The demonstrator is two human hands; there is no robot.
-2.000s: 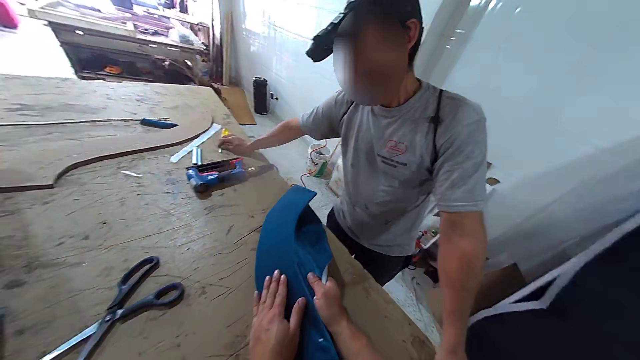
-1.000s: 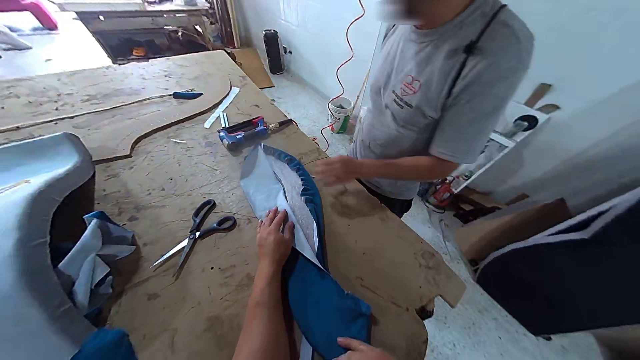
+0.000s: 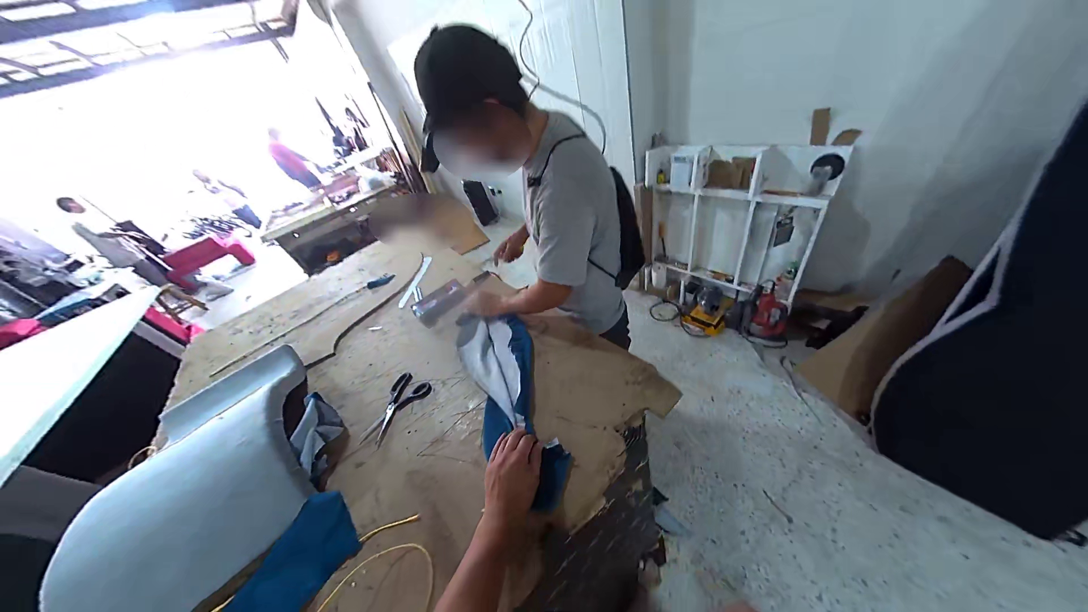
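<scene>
My left hand [image 3: 512, 472] rests on the near part of a long blue fabric piece [image 3: 497, 429], fingers close together and slightly curled over it. The piece's pale grey underside shows at its far part. A blurred sliver of skin at the bottom edge [image 3: 735, 607] may be my right hand; what it does is hidden. Black-handled scissors [image 3: 399, 404] lie spread to the left of the fabric. At the fabric's far end is a co-worker's blurred hand [image 3: 489, 303], beside a blurred blue and grey tool [image 3: 438, 303].
On the wooden table [image 3: 433, 510] a curved light-grey covered form [image 3: 195, 484] stands at left, with grey-blue scraps [image 3: 319, 433], a blue cloth [image 3: 297, 552] and yellow cord [image 3: 387, 548] nearby. The co-worker [image 3: 569, 212] stands across. White shelving [image 3: 748, 195] and a dark panel [image 3: 994, 382] are at right.
The co-worker now leans over the table, a hand at the fabric's far end. My right hand has left the fabric's near end. The view has swung and takes in more of the room.
</scene>
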